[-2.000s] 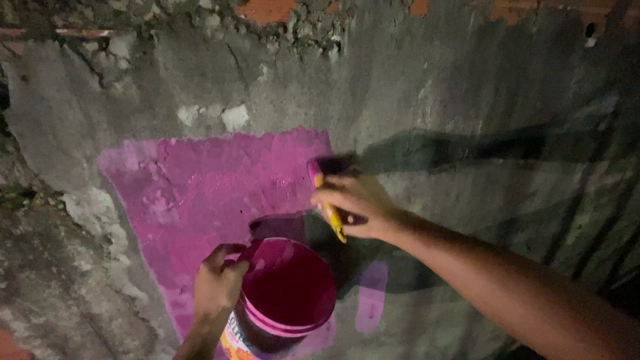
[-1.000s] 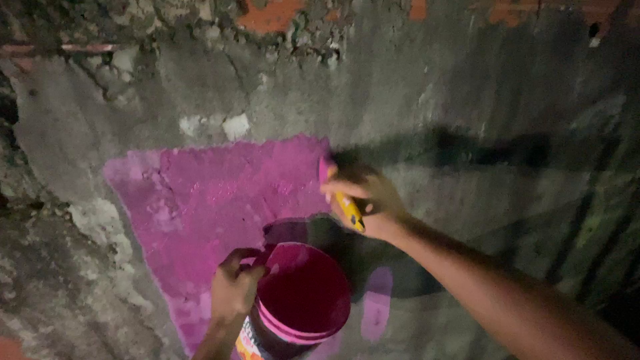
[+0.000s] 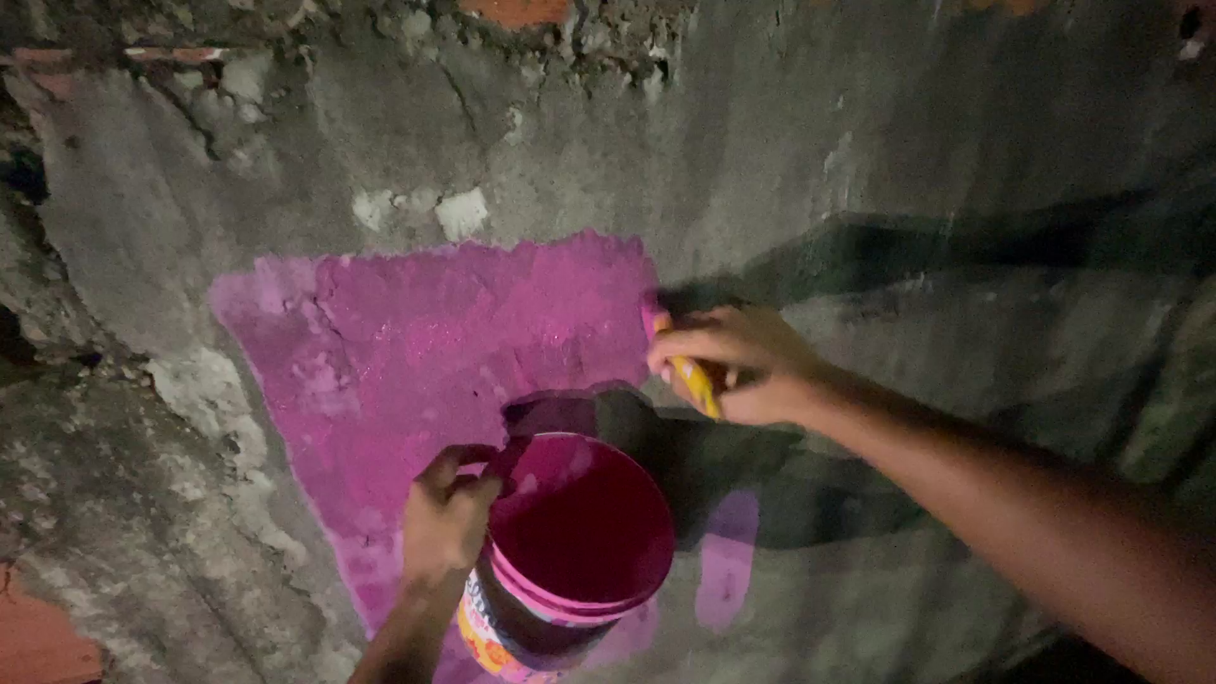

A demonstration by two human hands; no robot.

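Observation:
My right hand (image 3: pixel 746 366) grips a paintbrush with a yellow handle (image 3: pixel 698 385). Its bristles, coated in pink paint, touch the wall at the right edge of a painted pink-purple patch (image 3: pixel 427 351). Lower down, my left hand (image 3: pixel 451 518) holds a plastic paint bucket (image 3: pixel 541 613) by its rim, fingers over the upper left edge. The bucket is tilted with its mouth toward me, and its inside is coated deep pink. A label with coloured print and writing wraps the outside. A separate pink dab (image 3: pixel 729 560) lies on the wall right of the bucket.
Rough grey cement plaster (image 3: pixel 950 351) surrounds the patch. Broken plaster with exposed red brick (image 3: pixel 518 9) runs along the top, and crumbled masonry (image 3: pixel 104 503) lies down the left side. Dark shadows of the arms and bucket fall across the wall.
The brush has moved down a little along the right edge of the patch since the earliest frame. My left hand keeps hold of the bucket. The view has shifted slightly.

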